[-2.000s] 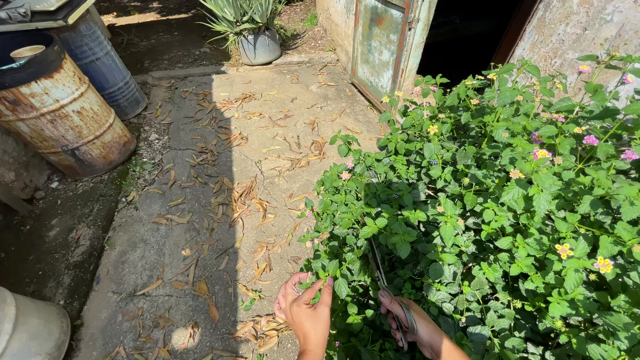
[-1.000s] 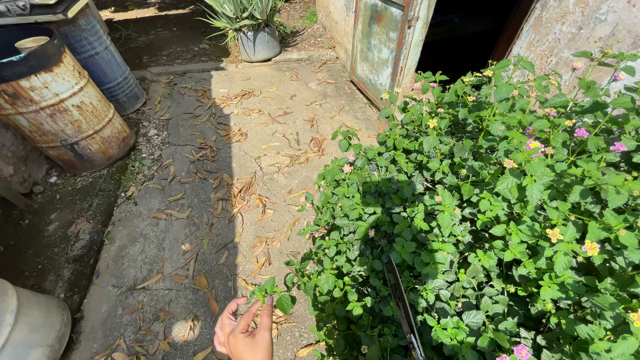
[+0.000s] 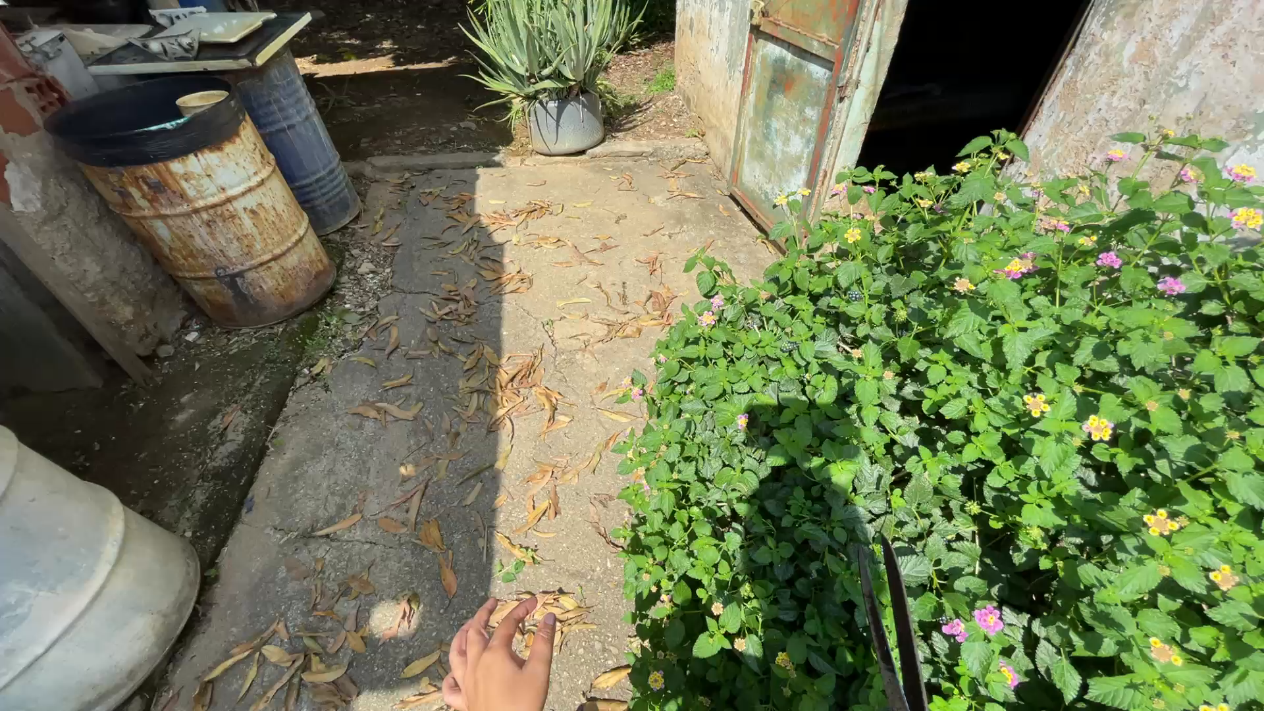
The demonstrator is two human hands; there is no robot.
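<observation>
My left hand (image 3: pixel 501 660) is over the leaf-strewn path at the bottom, left of the bush, with its fingers apart and nothing between them. A flowering lantana bush (image 3: pixel 948 395) with pink and yellow blooms fills the right side. The dark blades of garden shears (image 3: pixel 892 632) rise from the bottom edge in front of the bush, their tips slightly apart. Their handles are outside the view, and my right hand does not show.
A concrete path (image 3: pixel 583 365) bears dry leaves. On the left stand a rusty drum (image 3: pixel 212 212), a blue drum (image 3: pixel 296 138) and a pale container (image 3: pixel 79 583). A potted aloe (image 3: pixel 566 123) stands at the far end, beside a rusty metal door (image 3: pixel 790 109).
My left hand has moved away from the bush and let go of the green sprig it held a second ago. My right hand, seen earlier holding the shears, has left the view.
</observation>
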